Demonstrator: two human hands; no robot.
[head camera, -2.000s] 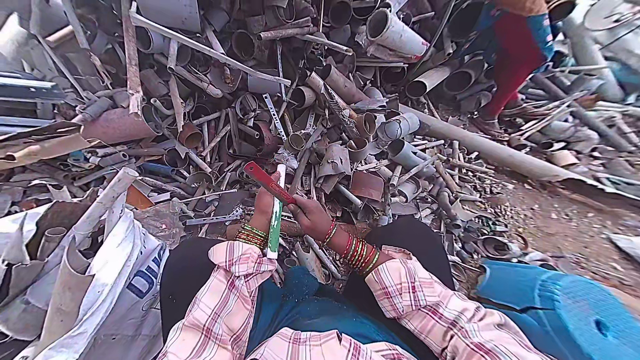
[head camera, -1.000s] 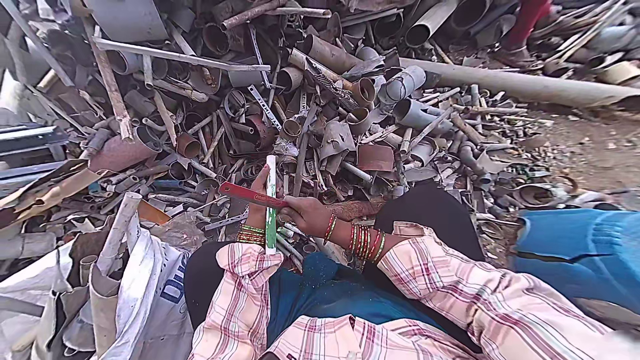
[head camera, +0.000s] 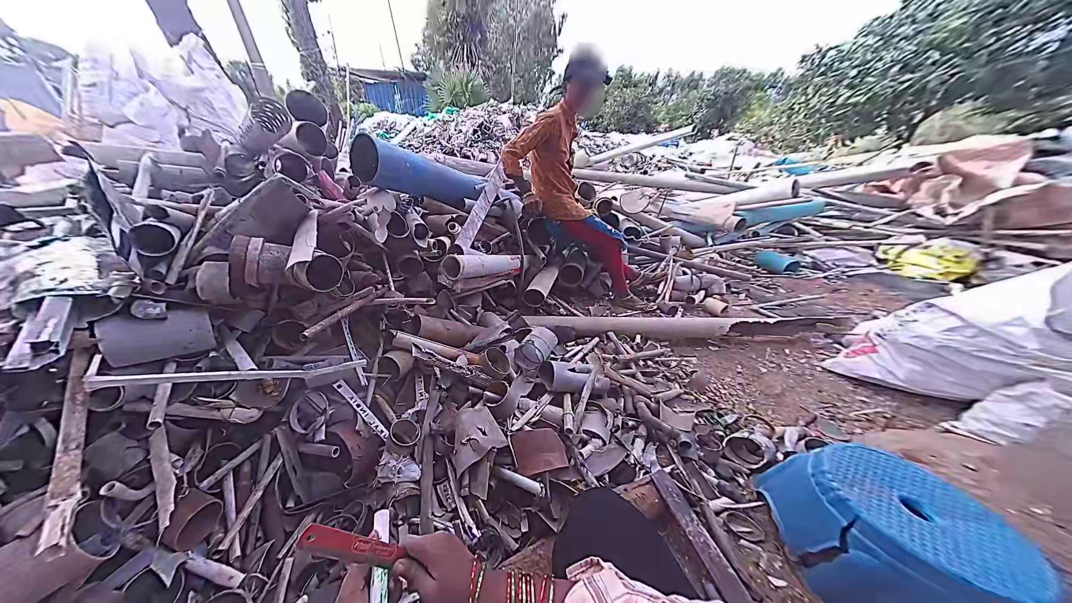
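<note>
My right hand (head camera: 440, 568), with bangles at the wrist, is closed on a red tool handle (head camera: 347, 546) at the bottom of the head view; the handle points left and bears writing. Behind it a narrow white and green strip (head camera: 380, 536) stands upright, crossed by the red handle. Only a small part of my left hand (head camera: 355, 584) shows at the bottom edge beside the strip; its fingers are mostly hidden.
Broken pipes and plastic scrap (head camera: 477, 435) are heaped ahead. A cracked blue plastic stool (head camera: 921, 519) lies at right, near white sacks (head camera: 963, 335). A long grey pipe (head camera: 636, 327) crosses the heap's edge. Another person (head camera: 553, 167) in orange is at the heap, beside a large blue pipe (head camera: 414, 172).
The view has tilted up strongly, bringing the yard and the other person's upper body into sight. The red handle stays in my right hand, across the strip.
</note>
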